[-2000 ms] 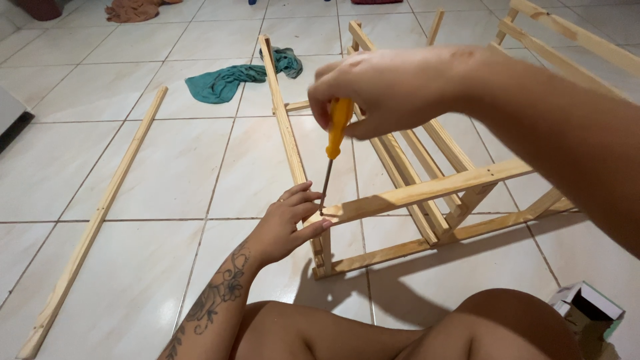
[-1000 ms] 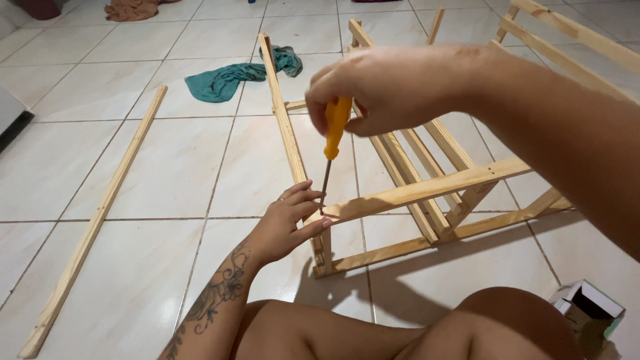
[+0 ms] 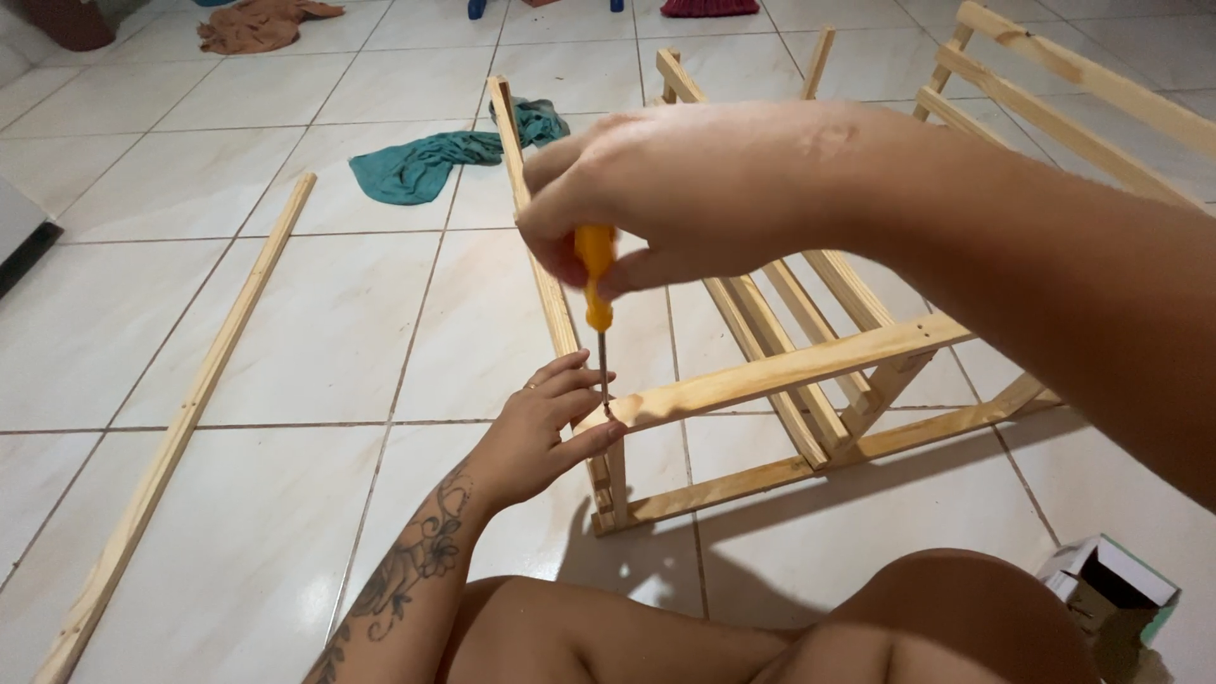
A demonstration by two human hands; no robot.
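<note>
My right hand (image 3: 655, 199) is closed around the yellow handle of a screwdriver (image 3: 596, 275), which stands nearly upright. Its tip meets a screw at the near left corner of a wooden frame (image 3: 760, 375). Around that corner rests my left hand (image 3: 551, 423), thumb on the near side and fingers on the far side of the shaft, steadying the wood. The frame of pale slats lies on the tiled floor, and my right forearm hides part of it.
A long loose wooden slat (image 3: 204, 385) lies at the left. Beyond the frame's left post is a teal cloth (image 3: 418, 169); a brown cloth (image 3: 256, 27) lies farther back. An opened small box (image 3: 1107, 589) sits at the lower right, beside my bent legs.
</note>
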